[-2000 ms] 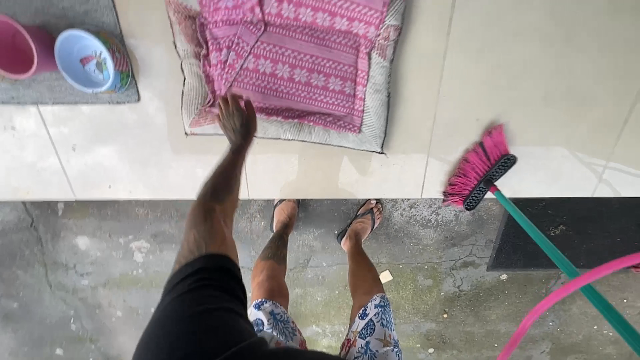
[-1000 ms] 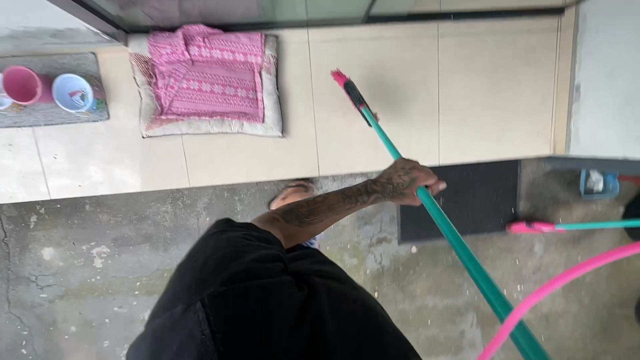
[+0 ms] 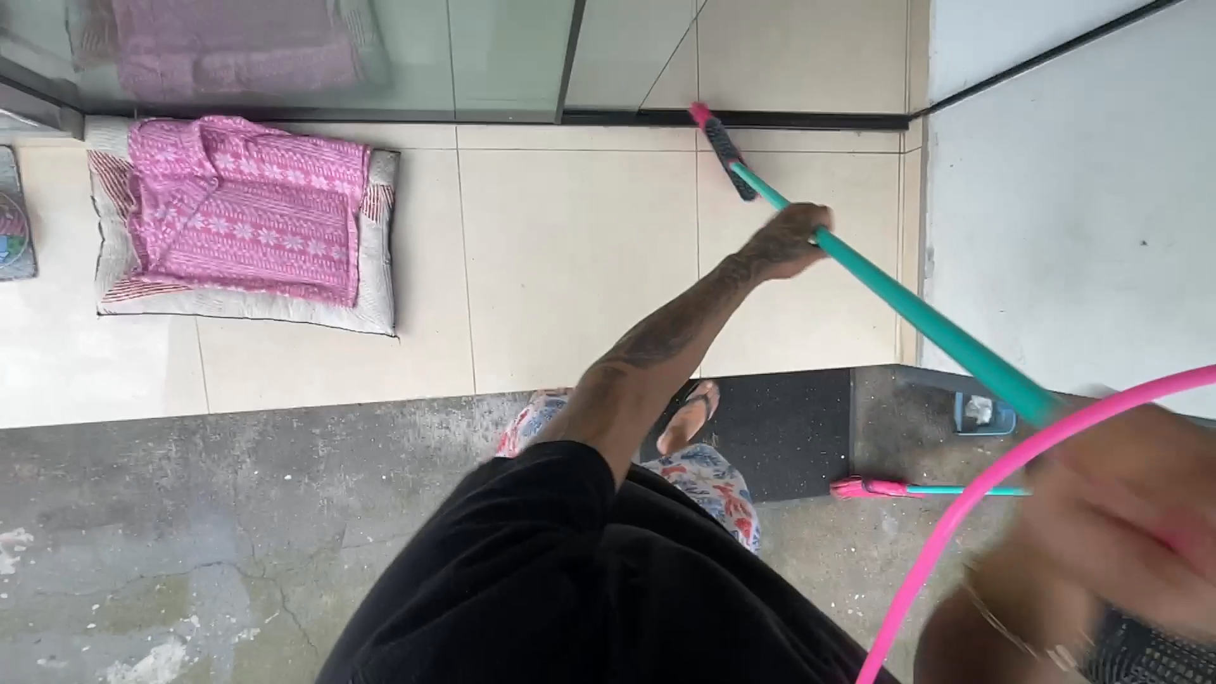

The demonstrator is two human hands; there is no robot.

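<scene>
My left hand grips the green handle of a broom partway along its length. The broom's head, with dark base and pink bristles, rests by the black sliding-door track on the pale tiles. At the right edge my right hand, blurred and close to the camera, is around the upper end of the handle. A pink curved tube or band crosses in front of it. To the left, a pink patterned cloth lies on a whitish cushion.
A glass door borders the tiled ledge. A white wall rises at the right. Below the ledge lie a black mat, a second pink-headed brush and a blue container. A grey mat shows far left.
My left hand, near the cloth two seconds ago, is now on the broom handle. The broom head has moved over the tiles to the door track. My right hand has come into view.
</scene>
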